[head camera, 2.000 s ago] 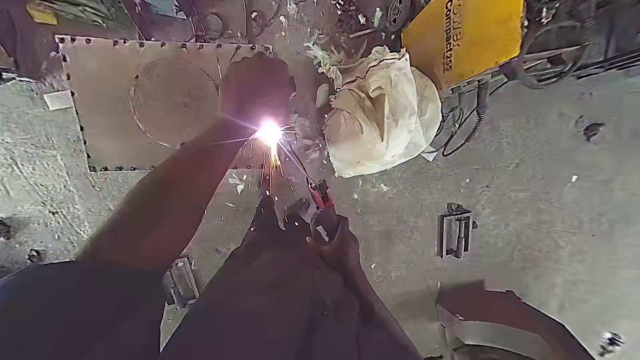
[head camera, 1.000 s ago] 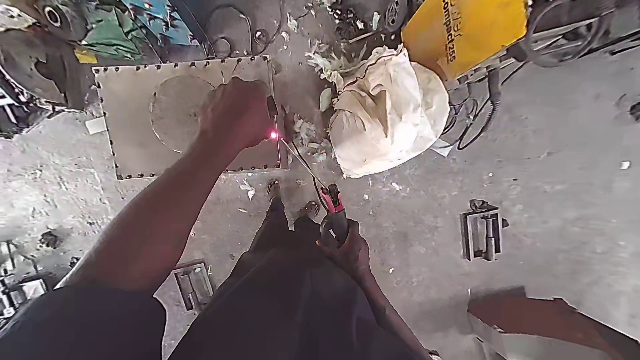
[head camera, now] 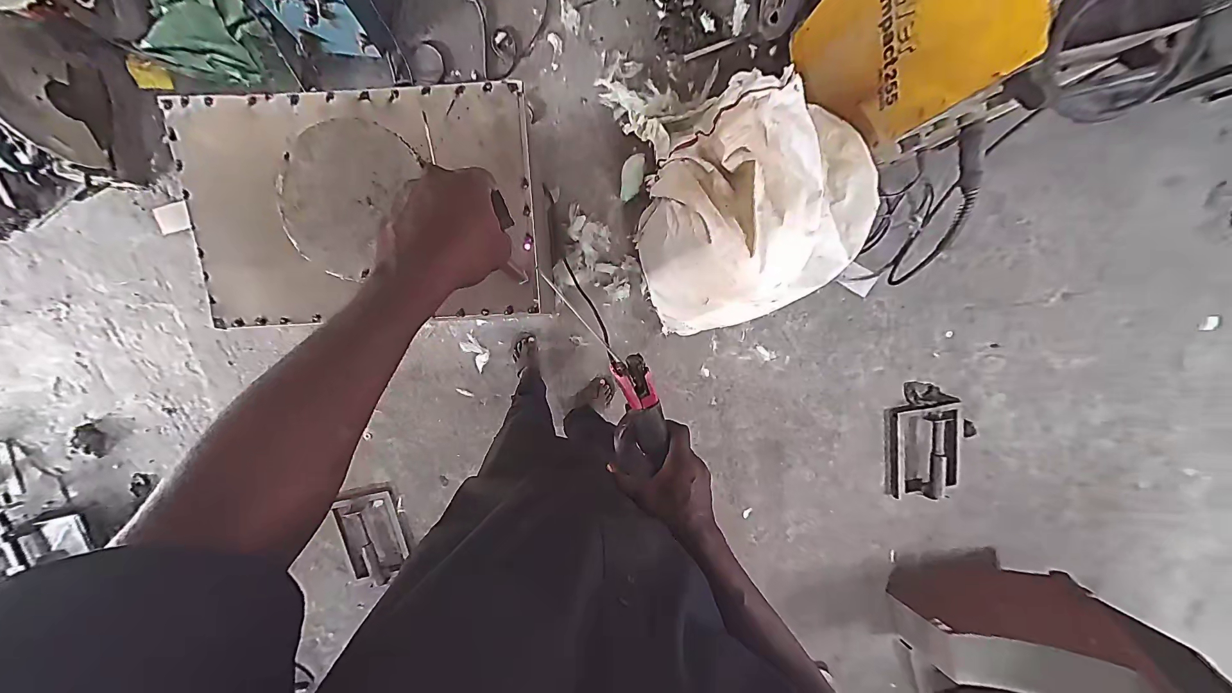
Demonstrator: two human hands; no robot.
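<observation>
A flat metal plate [head camera: 241, 212] with a scribed circle and small dark weld spots along its edges lies at upper left. My left hand [head camera: 448, 231] is closed over its right part, around a small dark object [head camera: 501, 209] that I cannot identify. A thin rod [head camera: 428, 140] shows just beyond the knuckles. Near the fingers, a small weld spot [head camera: 527, 243] glows on the plate's right edge. Lower down, my right hand [head camera: 669, 476] grips a welding electrode holder [head camera: 639, 414] with red jaws. Its thin electrode [head camera: 576, 310] points up-left, with the tip close beside that edge.
A white sack [head camera: 751, 212] stands right of the plate, with a yellow welding machine [head camera: 924, 67] and cables behind it. Metal frame pieces [head camera: 924, 448] [head camera: 372, 534] lie on the concrete floor. A sheet-metal piece [head camera: 1020, 645] is at lower right, and my feet [head camera: 592, 393] are below the plate.
The bright arc and sparks seen two seconds ago are gone; a small glow remains on the plate edge. My left hand has moved inward from the edge, and the electrode tip is off the glowing spot.
</observation>
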